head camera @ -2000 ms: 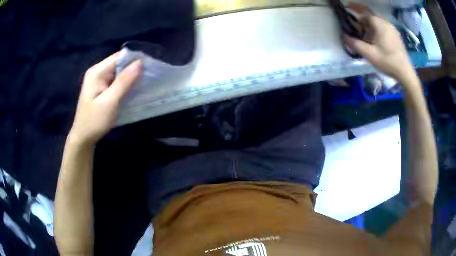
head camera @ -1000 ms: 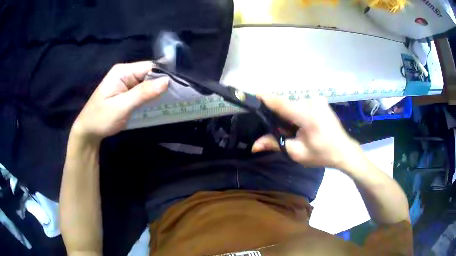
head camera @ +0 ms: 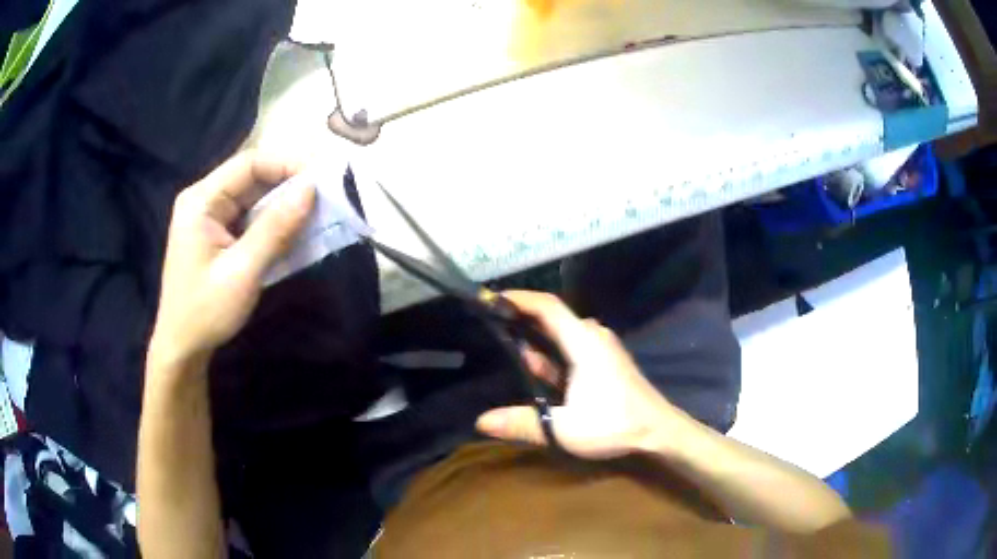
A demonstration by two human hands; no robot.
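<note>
My left hand (head camera: pixel 235 246) pinches a pale white fabric piece (head camera: pixel 317 235) above the front left of the table. A small dark piece shows at the fabric's right edge. My right hand (head camera: pixel 585 382) holds black-handled scissors (head camera: pixel 487 297) with the blades apart, pointing up and left. One blade tip is close to the fabric's right corner; I cannot tell if they touch. Black fabric (head camera: pixel 142 120) hangs at the left, beside and below my left hand.
The white table (head camera: pixel 656 120) has a measuring tape (head camera: pixel 569 242) along its front edge. Spare scissors (head camera: pixel 891 85) lie at its right end. A blue basket (head camera: pixel 875 186) and a white board (head camera: pixel 836 349) are below at the right. Patterned cloth (head camera: pixel 66 497) is at lower left.
The scissors were at the table's right, came to the left hand's cloth, and are now slightly lower with blades open. The black fabric has shifted left, baring more table. The pale piece now shows more fully.
</note>
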